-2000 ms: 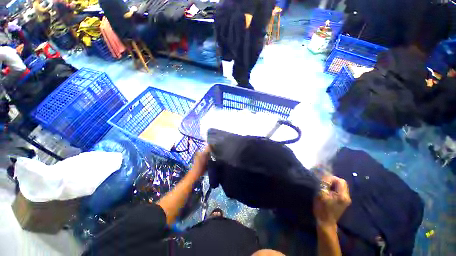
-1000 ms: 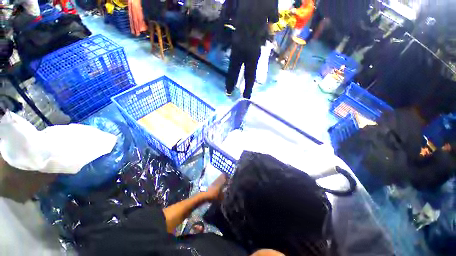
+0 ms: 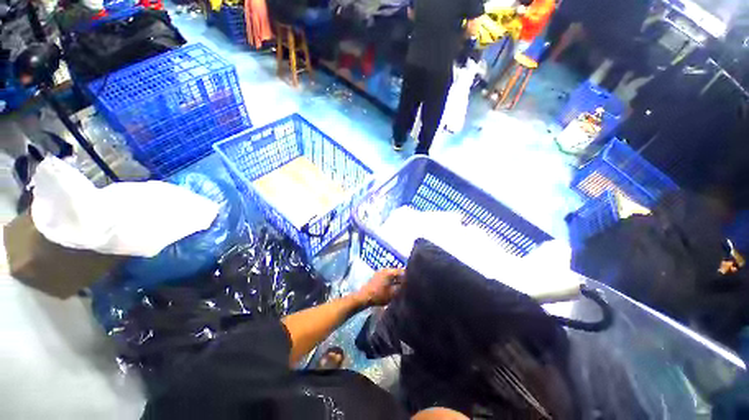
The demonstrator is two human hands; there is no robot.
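Note:
A dark garment hangs in front of me, its pointed top just over the near side of the dark blue basket. My left hand grips the garment's left edge. Clear film, likely a poly bag, spreads to the right of the garment. A black curved loop sticks out at the garment's right, beside a pale tube end. Whitish film lies in the basket. My right hand is not in view.
A brighter blue crate stands left of the basket, with crates behind. Shiny black bagged garments, a blue sack and a white sack over a cardboard box lie left. A person stands ahead.
My right hand has gone out of view. The garment now hangs lower and farther right. Clear film has come into view and spread out on the right. The view has shifted.

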